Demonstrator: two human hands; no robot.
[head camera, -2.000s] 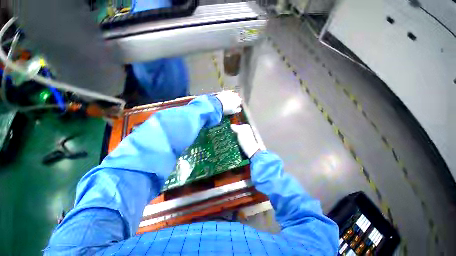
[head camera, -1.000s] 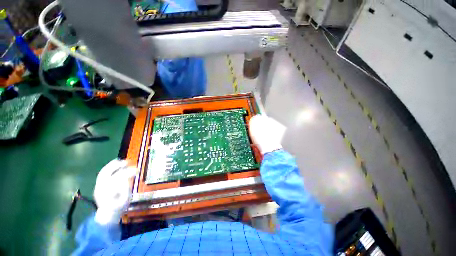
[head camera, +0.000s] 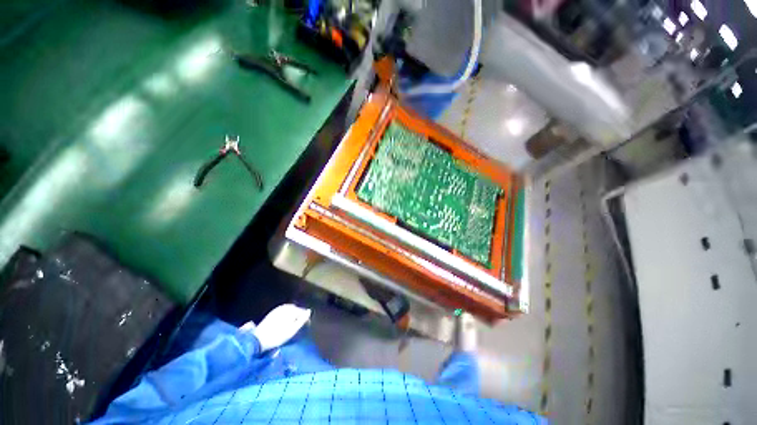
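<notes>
A green circuit board lies inside the orange carrier, with a pale clamp bar along its near side. My left hand, in a white glove, is off the carrier, low at the near side, its fingers blurred. My right hand, in a white glove, is small and blurred just below the carrier's near right corner; whether it touches anything cannot be told. Side cutters with dark handles lie on the green bench, and second pliers lie farther back.
The green bench is at the left, with a dark work mat flecked with white scraps at its near end. A tool box stands at the bench's far edge. A white machine stands at the right beyond the floor lines.
Both hands have left the carrier's sides and moved down towards my body. The view has turned left, so more bench and the work mat show. The board still lies in the carrier.
</notes>
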